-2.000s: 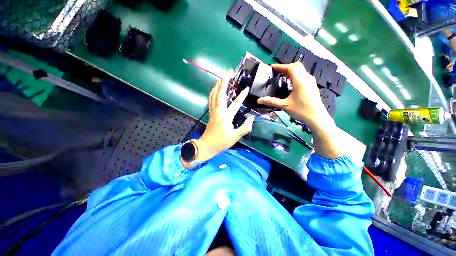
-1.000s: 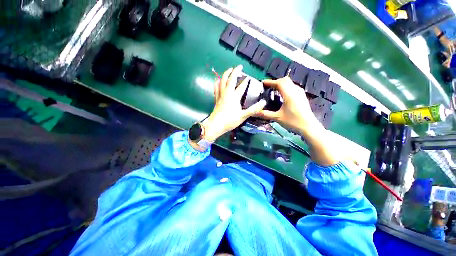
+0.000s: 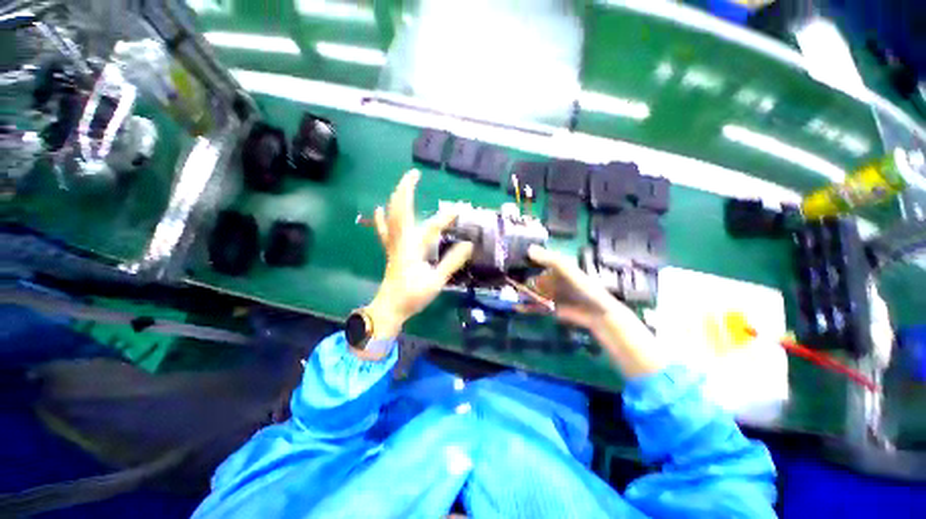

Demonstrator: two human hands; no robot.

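The wired unit (image 3: 494, 241), silver-white and black with thin leads, is held between my two hands over the green bench mat. My left hand (image 3: 411, 253) holds its left end, with some fingers raised and spread. My right hand (image 3: 571, 286) holds its right end from below. The frame is blurred, so the exact finger contact is partly unclear. Black plastic covers (image 3: 630, 238) lie in a group behind and to the right of the unit. Small dark pieces (image 3: 498, 329) lie near the front edge of the mat, partly hidden by the unit.
Black housings (image 3: 287, 243) stand at left beside a metal frame and clear curtain. A white sheet (image 3: 716, 375) at right bears a yellow pot (image 3: 723, 326) and a red-handled brush (image 3: 828, 362). A black ribbed tray (image 3: 824, 279) and yellow-green can (image 3: 853, 189) are at far right.
The view has turned and the scene appears more level. The unit has been turned in my hands, so its silver side and leads now show. My left fingers have spread wider.
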